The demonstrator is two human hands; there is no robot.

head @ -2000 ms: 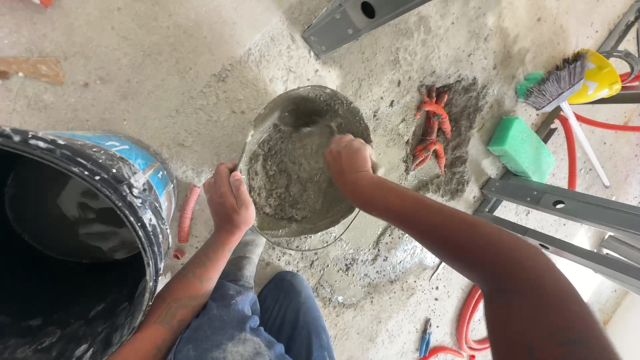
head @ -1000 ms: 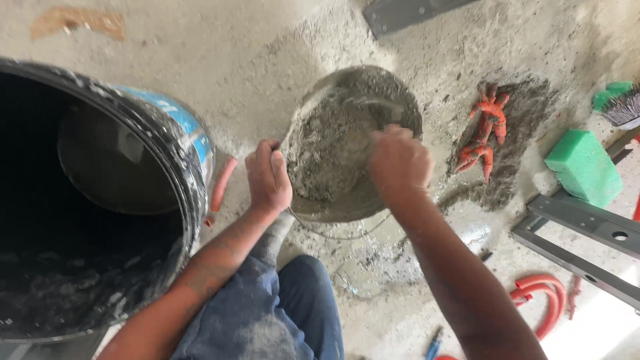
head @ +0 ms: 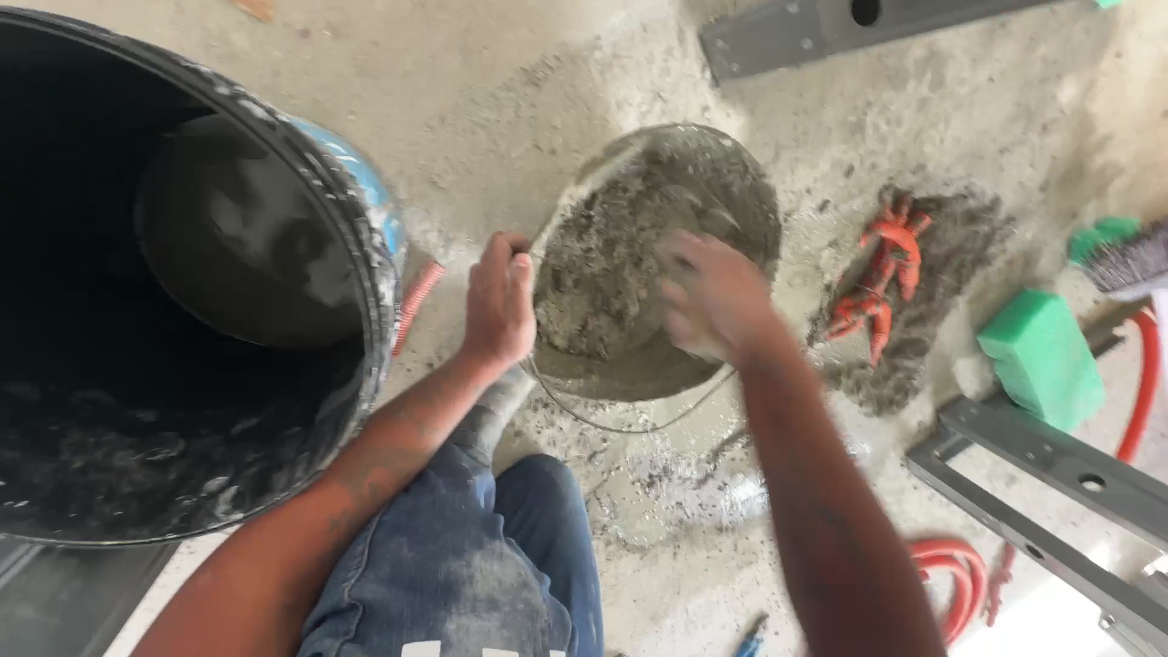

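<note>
A bucket (head: 639, 385) of wet grey mortar (head: 607, 265) stands on the concrete floor, its wire handle hanging down on the near side. My left hand (head: 502, 299) is closed on the bucket's left rim. Inside the bucket's mouth, my right hand (head: 712, 292) is blurred over the mortar, fingers curled. A curved, mortar-coated edge, perhaps of a trowel, shows just beyond those fingers; what the hand grips is hidden. A large black tub (head: 365, 301) with liquid at its bottom stands to the left of the bucket.
Orange-red gloves (head: 881, 274) lie right of the bucket on a wet patch. Farther right are a green sponge (head: 1040, 356), a brush (head: 1127, 260), a grey metal frame (head: 1058, 456) and red corrugated hose (head: 954, 570). Another metal piece (head: 821, 36) lies beyond; a short red tube (head: 418, 306) lies beside the tub.
My right hand has moved about within the bucket's mouth, while my left hand has stayed at the left rim. The view has shifted.
</note>
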